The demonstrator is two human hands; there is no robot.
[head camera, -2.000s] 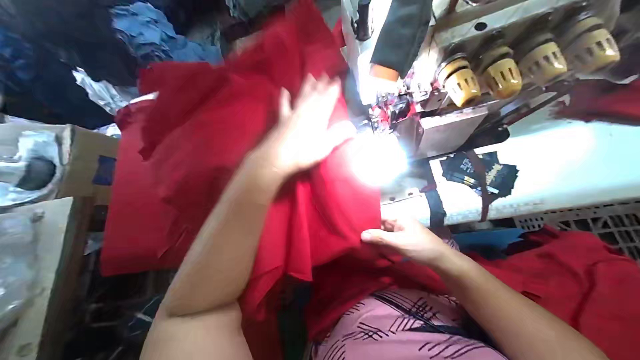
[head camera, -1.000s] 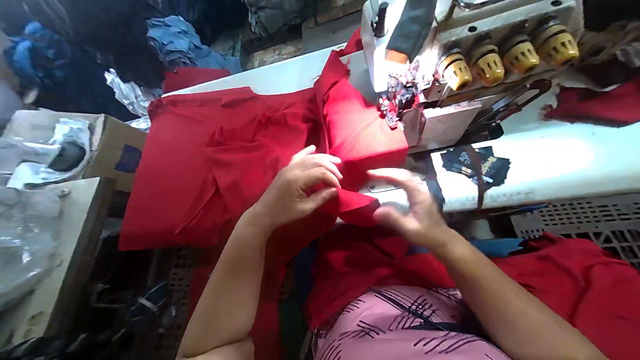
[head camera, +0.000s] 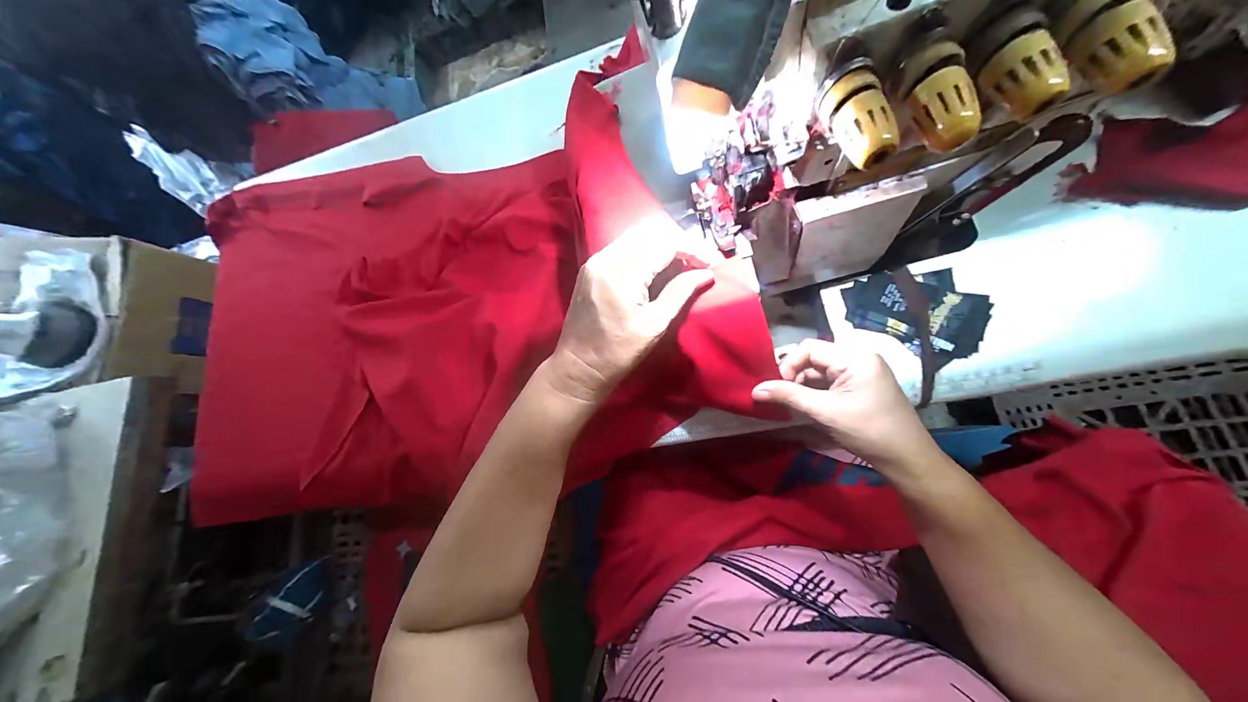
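Note:
Red fabric (head camera: 439, 341) lies spread over the white sewing table (head camera: 497, 117), with folds in its middle and a narrow strip running up at its right. My left hand (head camera: 629, 307) pinches the fabric's edge between thumb and fingers, just below the needle area of an overlock sewing machine (head camera: 746, 185). At the right corner of the same edge, my right hand (head camera: 838, 395) grips the cloth between thumb and forefinger. The edge between the hands is stretched fairly straight, close to the lit presser foot area. Glare hides the needle and part of my left fingertips.
Yellow-capped thread tensioners (head camera: 858, 117) line the machine. Black printed labels (head camera: 921, 312) lie on the table at right, under a dark strap. More red fabric (head camera: 1102, 526) rests over my lap and a plastic crate (head camera: 1150, 409). A cardboard box (head camera: 161, 302) stands at left.
Two seconds ago the fabric was lifted and bunched at left; it now lies spread on the table. Both hands have brought its edge up close to the machine, my right hand now gripping the corner.

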